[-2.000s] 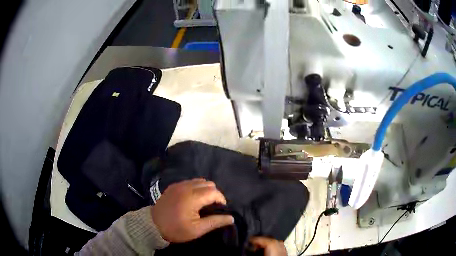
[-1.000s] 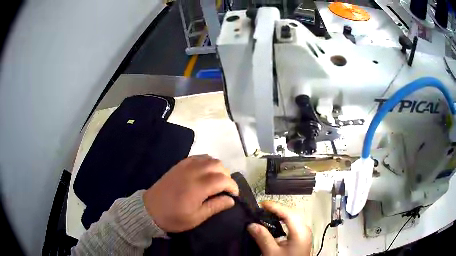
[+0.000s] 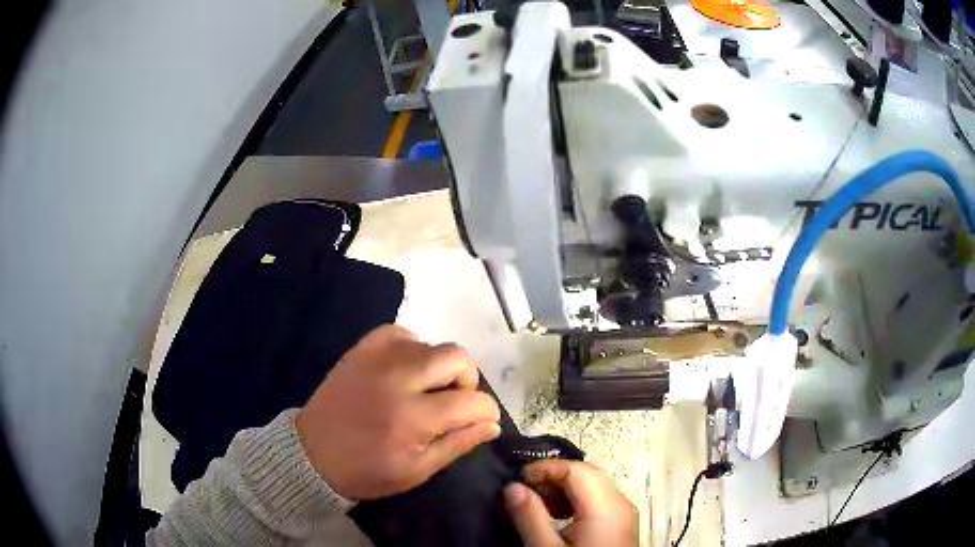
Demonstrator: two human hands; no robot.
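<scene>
My left hand (image 3: 396,411) grips the black fabric workpiece (image 3: 444,502) with thumb and fingers pinched on its upper part. My right hand (image 3: 577,508) pinches the workpiece's right edge near the bottom of the view and is partly cut off. A short toothed silvery zip line (image 3: 535,453) shows just above my right fingers. The lower part of the workpiece runs out of the picture, and my hands hide much of it.
Dark panels (image 3: 273,321) with a small yellow label lie at left. The white sewing machine head (image 3: 503,160) stands ahead, over a ridged metal block (image 3: 615,390). A blue hose (image 3: 802,246) with a white tip and metal snips (image 3: 722,422) are at right. Thread bits litter the table (image 3: 428,240).
The workpiece was spread flat at first and is now bunched in both hands. Since the last earlier frame, the hands have shifted slightly left, and the zip edge stands out above my right fingers.
</scene>
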